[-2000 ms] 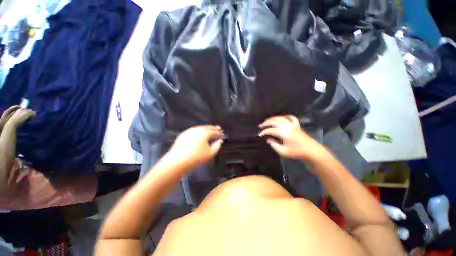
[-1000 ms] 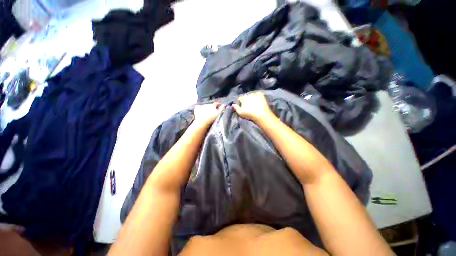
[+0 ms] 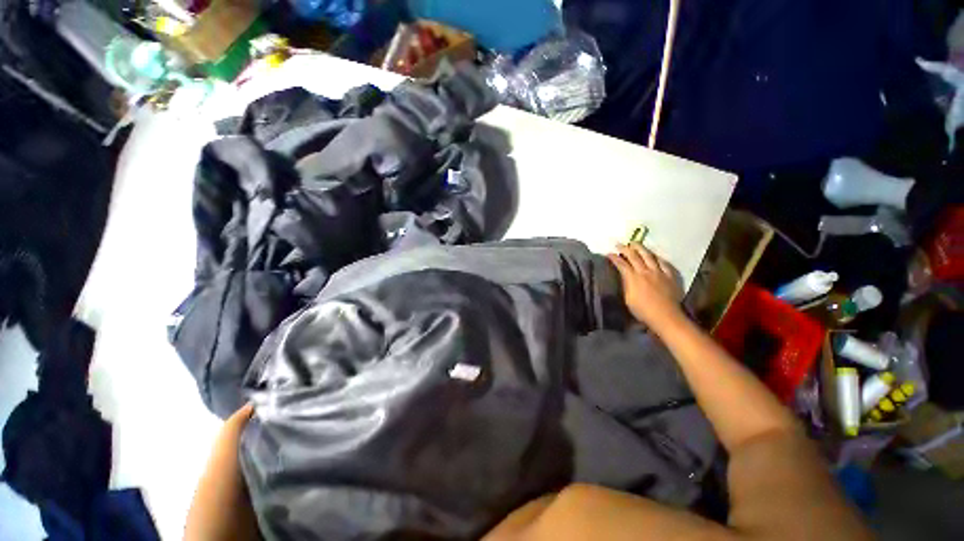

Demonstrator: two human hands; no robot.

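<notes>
A grey garment [image 3: 518,370] lies nearest my body, its shiny wrinkled lining showing on the left and a matte band along its far edge. A small white label [image 3: 464,372] sits on the lining. My right hand [image 3: 647,280] is at the garment's far right edge, fingertips at the green thread snips [image 3: 638,235] on the tabletop. Whether the fingers grip them cannot be told. My left hand [image 3: 238,423] is at the garment's left edge, mostly hidden by cloth, so its grip cannot be seen.
A crumpled pile of grey garments [image 3: 349,159] lies beyond on the white tabletop [image 3: 603,180]. Dark navy cloth [image 3: 116,515] is at the lower left. A red crate [image 3: 772,338] and a box with bottles [image 3: 869,391] stand beyond the right edge. A clear plastic bag [image 3: 560,76] is at the far edge.
The view has turned right. My hands have parted from the garment's far edge, the right reaching the green snips and the left at the garment's left side. The lining's label shows again.
</notes>
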